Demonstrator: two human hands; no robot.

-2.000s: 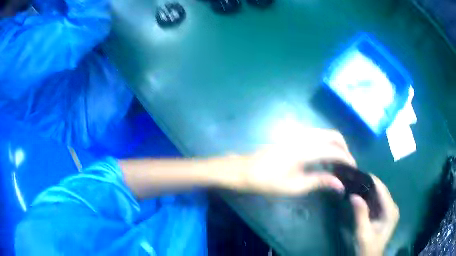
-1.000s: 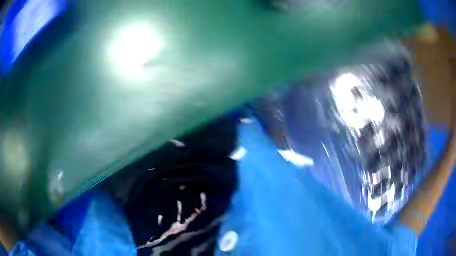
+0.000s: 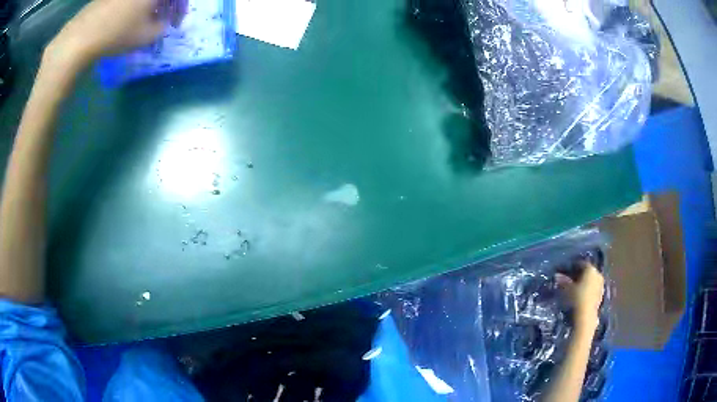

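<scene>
My left hand (image 3: 110,30) is at the top left, over the blue parts bin (image 3: 229,35) with small white parts in it. The fingertips are cut off or blurred at the top edge, so what they hold cannot be told. My right hand (image 3: 586,292) is at the lower right, reaching among black round housings (image 3: 523,334) in shiny clear plastic beside the bench. Its fingers are bent at a dark housing; whether they grip it cannot be told.
The green bench top (image 3: 330,149) has a curved front edge. A crinkled clear bag (image 3: 558,94) lies at the upper right beside a dark pile (image 3: 452,78). White paper (image 3: 277,22) is beside the bin. An open cardboard box (image 3: 641,275) stands beyond the housings.
The view has swung right. Two seconds ago both hands were together at a dark part over the bench; now they are far apart, left at the bin, right at the bagged housings.
</scene>
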